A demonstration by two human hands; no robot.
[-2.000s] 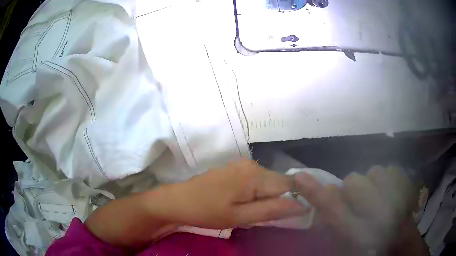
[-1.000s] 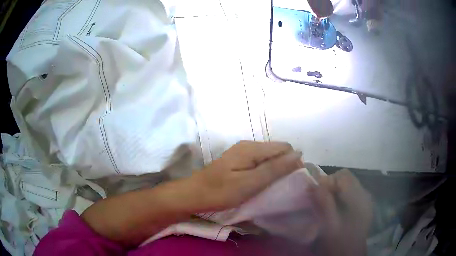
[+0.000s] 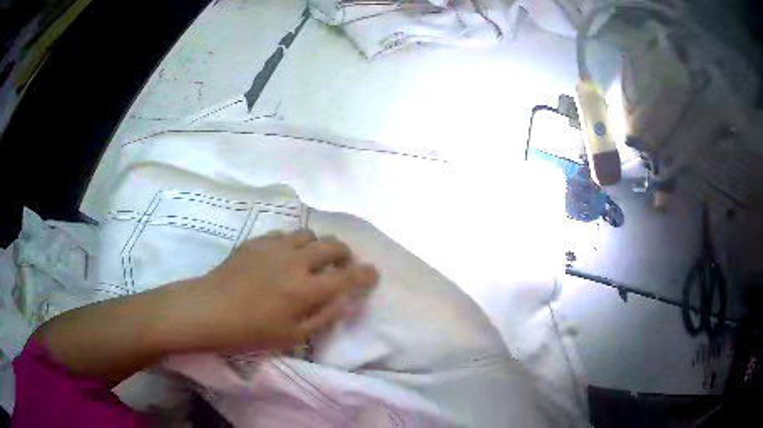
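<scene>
White trousers [image 3: 418, 292] with thin dark double stitching lie over the machine table, with pocket-shaped stitch lines at the left. Their right part reaches the blue needle area, washed out by glare. My left hand [image 3: 293, 288], bare, lies palm down on them left of centre. Its fingers are curled and blurred over a bunched fold of the cloth. My right hand is not in view. A pinkish-looking part of the cloth with dark stitch lines lies below my left wrist.
The machine lamp [image 3: 600, 138] and a blurred machine head [image 3: 669, 92] stand at upper right. Dark green scissors [image 3: 704, 292] lie at right. More white pieces [image 3: 418, 25] lie at the back, and others [image 3: 50, 259] are heaped at far left.
The view has shifted, showing more of the table's back. The trousers now spread across towards the needle. My left hand has moved left onto the pocket stitching; my right hand has left the picture.
</scene>
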